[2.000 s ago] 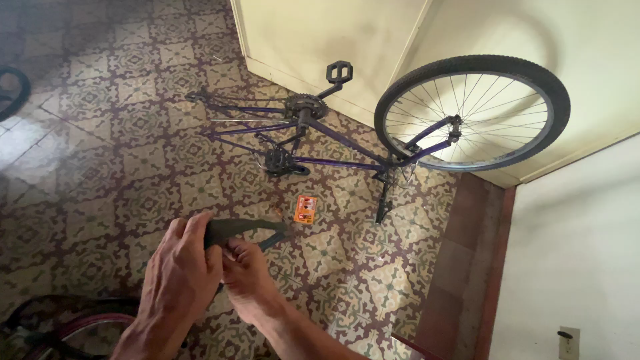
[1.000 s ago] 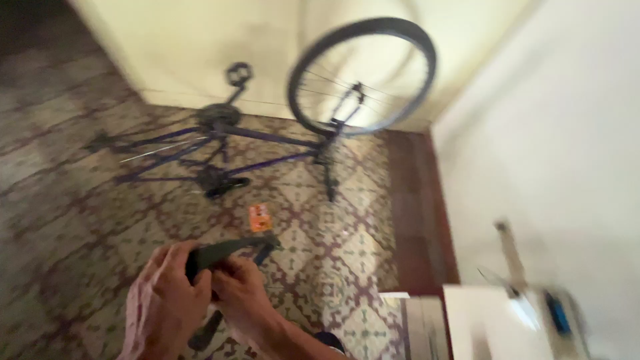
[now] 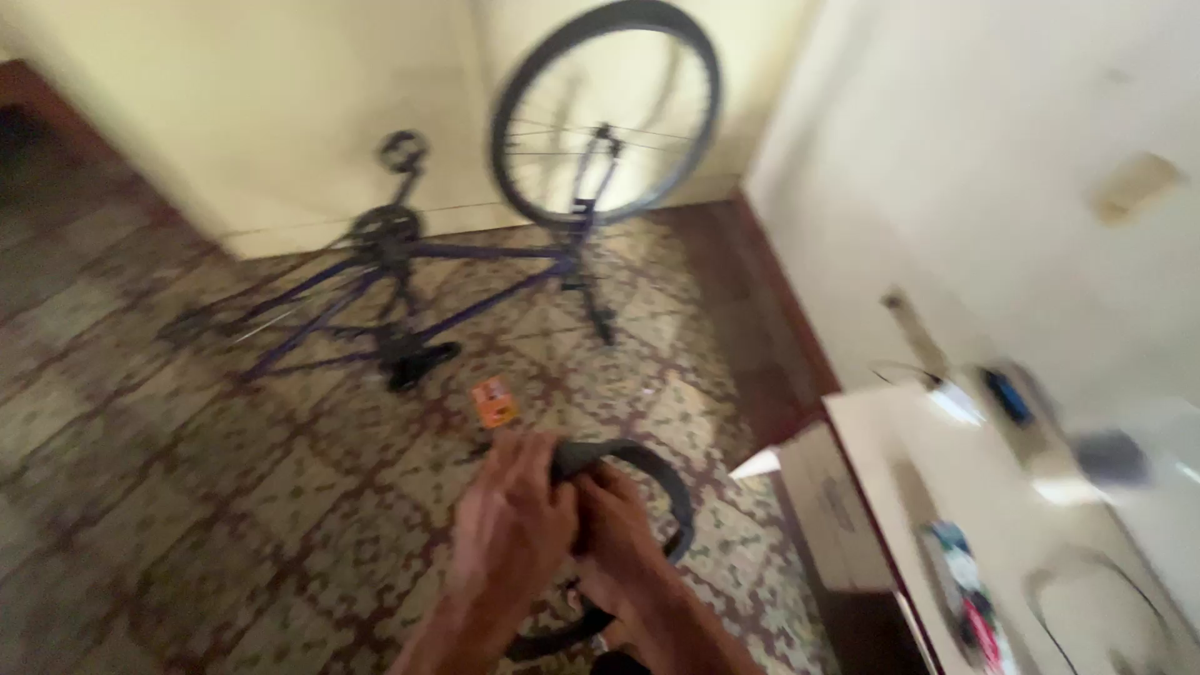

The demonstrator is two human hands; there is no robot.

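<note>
Both my left hand (image 3: 516,511) and my right hand (image 3: 614,525) are closed on a dark rubber bicycle inner tube (image 3: 670,487), side by side near the lower middle. The tube curves out to the right of my hands and hangs below them, partly hidden by my forearms. Beyond my hands, a purple bicycle frame (image 3: 492,251) stands upside down on the tiled floor, its front wheel (image 3: 506,122) up and no rear wheel on it. A small orange packet (image 3: 494,401) lies on the floor just past my hands. The view is blurred.
At the right, a white table (image 3: 947,459) holds a blue-and-dark object (image 3: 1008,396), a cable and a colourful tube-like item (image 3: 970,586). A cardboard box (image 3: 830,506) is beside the table's edge. Pale walls stand behind the bicycle and at the right.
The view has swung to the right, bringing the table into sight. Both hands stay on the inner tube, whose loop now spreads out to the right of them.
</note>
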